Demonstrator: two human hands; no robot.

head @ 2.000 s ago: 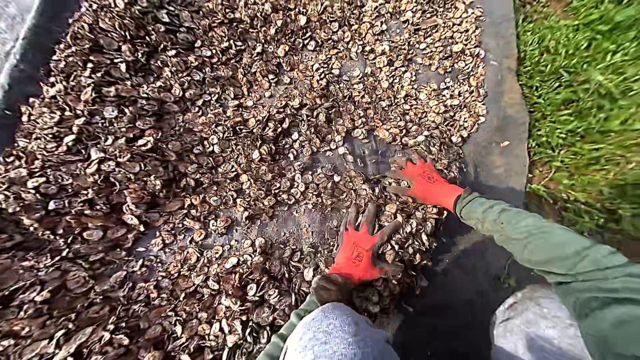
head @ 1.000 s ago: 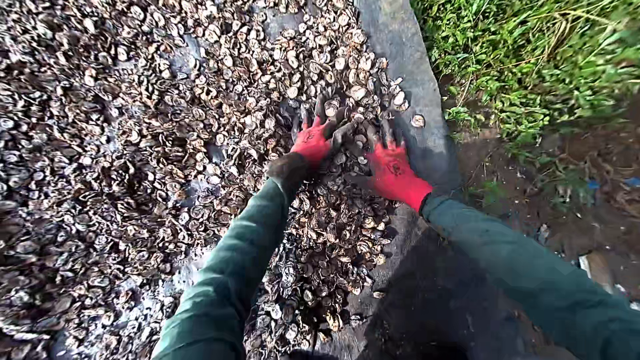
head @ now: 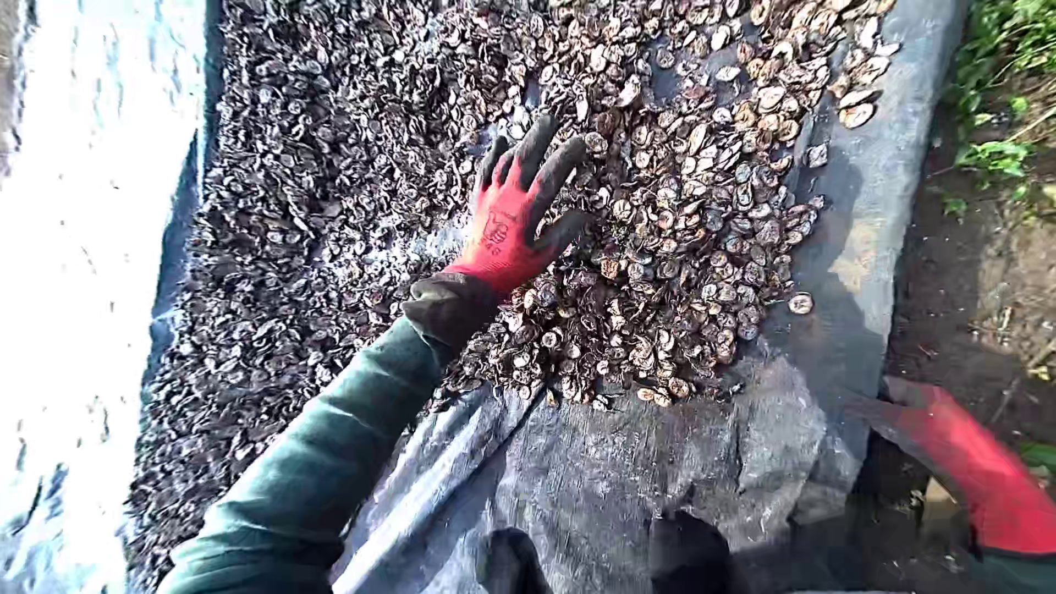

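Dried, shrivelled brown slices (head: pixel 652 280), thickly spread, cover much of a dark grey tarp (head: pixel 610 470). My left hand (head: pixel 516 206), in a red glove with dark fingertips, reaches over them palm down, fingers spread, and holds nothing. At the lower right, my right hand (head: pixel 949 445) wears the same kind of glove and is blurred; its fingertips are at the tarp's right edge. Whether it grips the tarp is not clear. One loose slice (head: pixel 800 303) lies apart on the tarp, between the pile and its right edge.
A bright, whitish sheet (head: pixel 99 247) runs along the left side. Bare soil (head: pixel 949 297) and green plants (head: pixel 1002 82) border the tarp on the right. Two dark shoe tips (head: pixel 689 553) show at the bottom.
My right hand has left the slices beside my left hand and moved right, to the tarp's edge. Bare tarp now shows below the pile. The view has shifted.
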